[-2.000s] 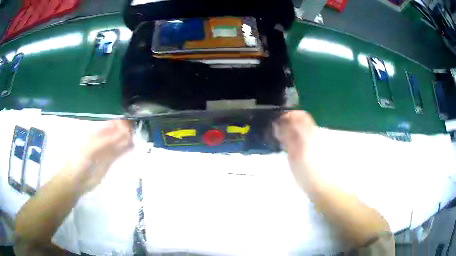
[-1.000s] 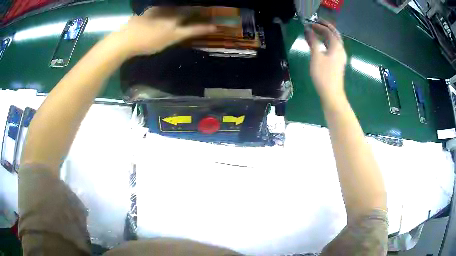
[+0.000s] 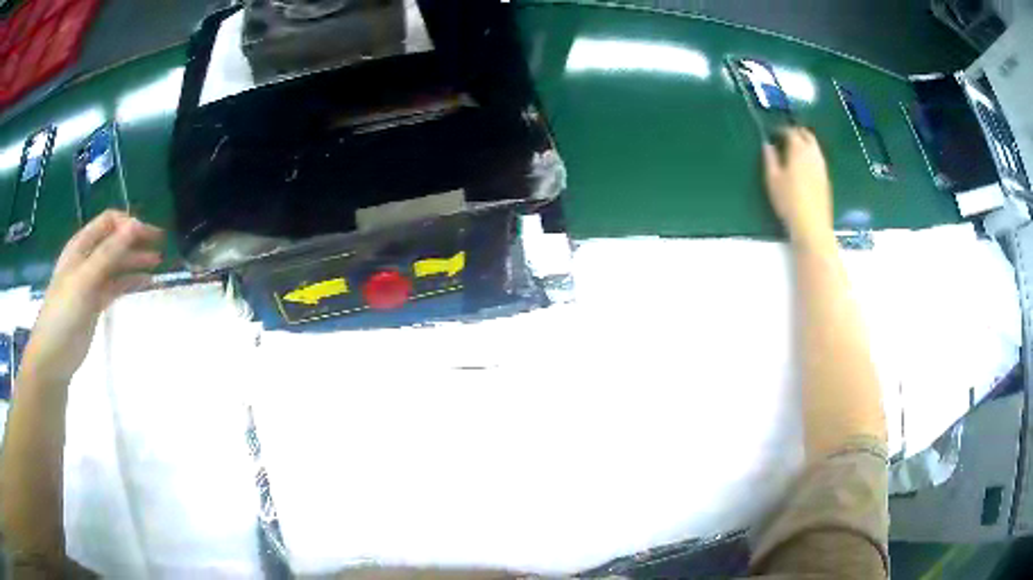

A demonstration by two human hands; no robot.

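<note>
The black press machine point(image 3: 363, 159) stands left of centre. Its dark grey head block point(image 3: 323, 40) shows at the top, and no orange fixture is visible. My left hand point(image 3: 104, 263) is open and empty at the belt's near edge, just below a phone frame point(image 3: 100, 164) whose lower end is unclear. My right hand point(image 3: 799, 176) is over the belt, its fingertips at the lower end of another phone frame point(image 3: 765, 88). The fingers are blurred, and whether they grip it cannot be told.
The green belt point(image 3: 657, 147) runs behind the white cover point(image 3: 544, 431). Another phone frame point(image 3: 32, 181) lies far left, and one point(image 3: 867, 130) lies right of my right hand. A black rack point(image 3: 957, 136) stands at the far right. A red tray point(image 3: 40, 45) is upper left.
The view has turned right, so the machine appears further left. My left hand has left the fixture for the left belt side. My right hand has moved to a frame. The orange fixture is no longer visible.
</note>
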